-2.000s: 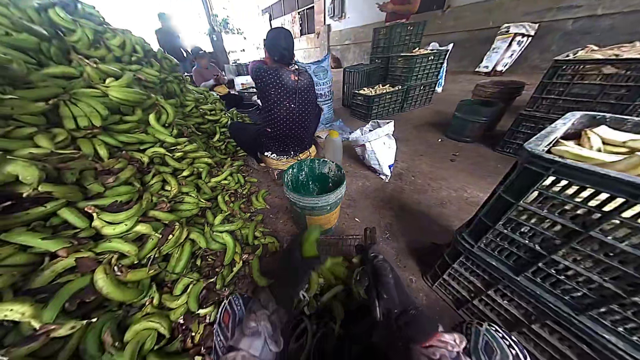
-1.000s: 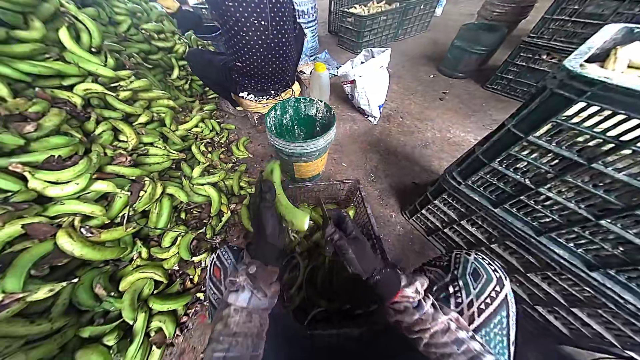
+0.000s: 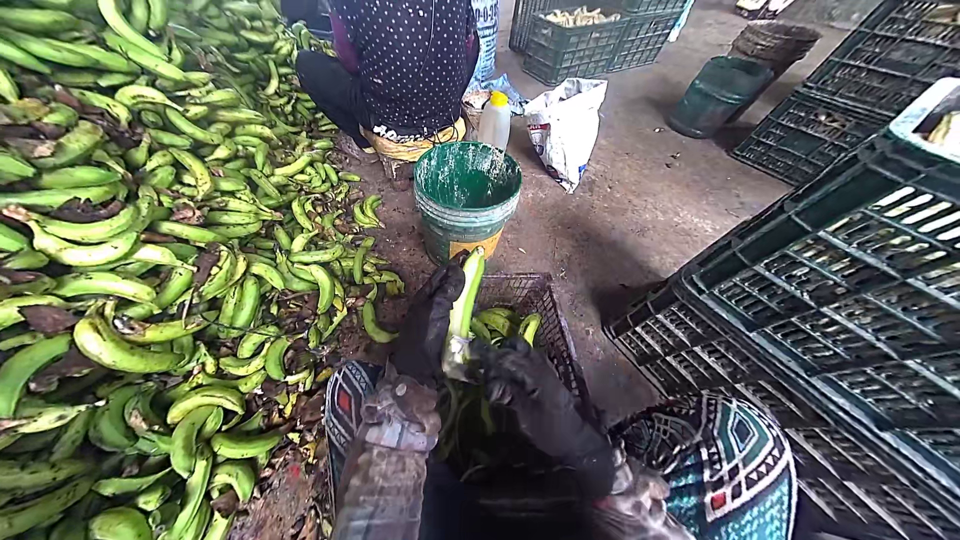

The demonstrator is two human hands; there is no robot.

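Note:
A green plantain [image 3: 466,300] stands nearly upright in my left hand [image 3: 427,322], which wears a dark glove and grips it along its left side. My right hand [image 3: 525,382], gloved too, is closed at the plantain's lower end, where pale flesh seems to show; whether it holds a small tool cannot be told. Beneath both hands, between my knees, is a dark plastic crate [image 3: 559,330] with green plantains and peels in it. Just beyond the crate stands a green bucket [image 3: 469,195], its inside smeared white.
A heap of green plantains [image 3: 150,262] covers the left side. Stacked dark crates [image 3: 825,300] rise close on the right. Ahead, a person in a dotted top [image 3: 409,60] sits by a yellow-capped bottle [image 3: 495,120] and a white sack [image 3: 566,127]. Farther back are a dark barrel [image 3: 716,97] and more crates [image 3: 574,45].
The view has tilted down since the first frame. Since one second ago, the plantain in my left hand has turned more upright, and my right hand has come to its lower end.

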